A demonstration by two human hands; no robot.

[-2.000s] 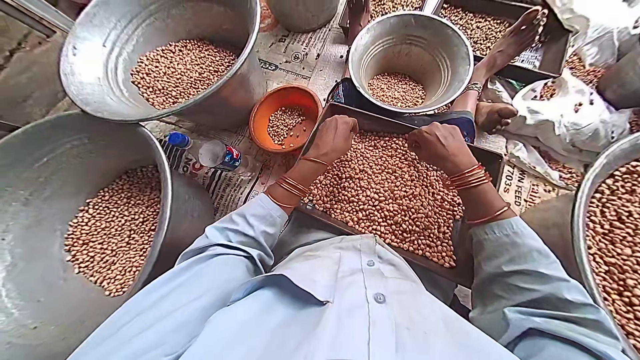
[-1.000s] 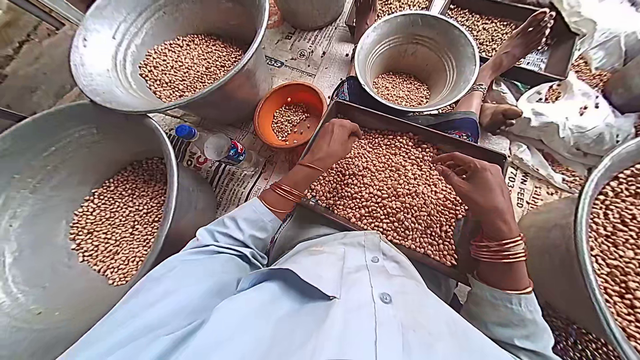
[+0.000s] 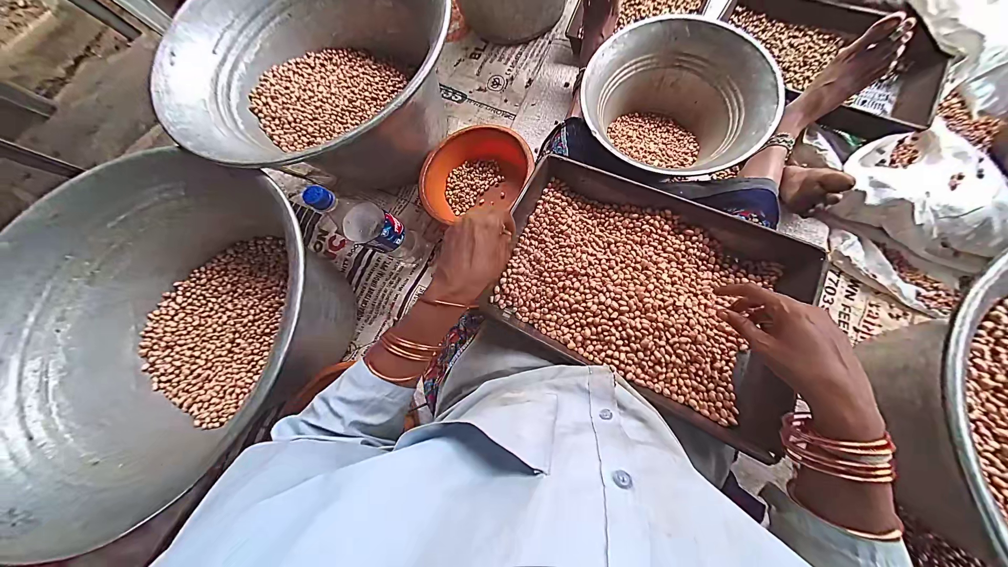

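Observation:
A dark metal tray full of reddish-brown shelled nuts, which look like peanuts, lies across my lap. My left hand is at the near rim of an orange plastic bowl, just left of the tray, fingers bent down; a few nuts show by the fingertips inside the bowl, but whether the fingers hold any cannot be told. The bowl has a small heap of paler nuts. Over the tray's right part, my right hand has its fingers apart and slightly curled, the tips near the nuts, nothing visible held.
Large metal tubs with nuts stand at left, upper left and right. A metal bucket stands beyond the tray, beside another person's legs and foot. A clear plastic bottle lies on the printed sacking, near white bags.
My left hand has moved from the tray's left side to the orange bowl. My right hand, closed over the nuts two seconds ago, has opened and sits farther right.

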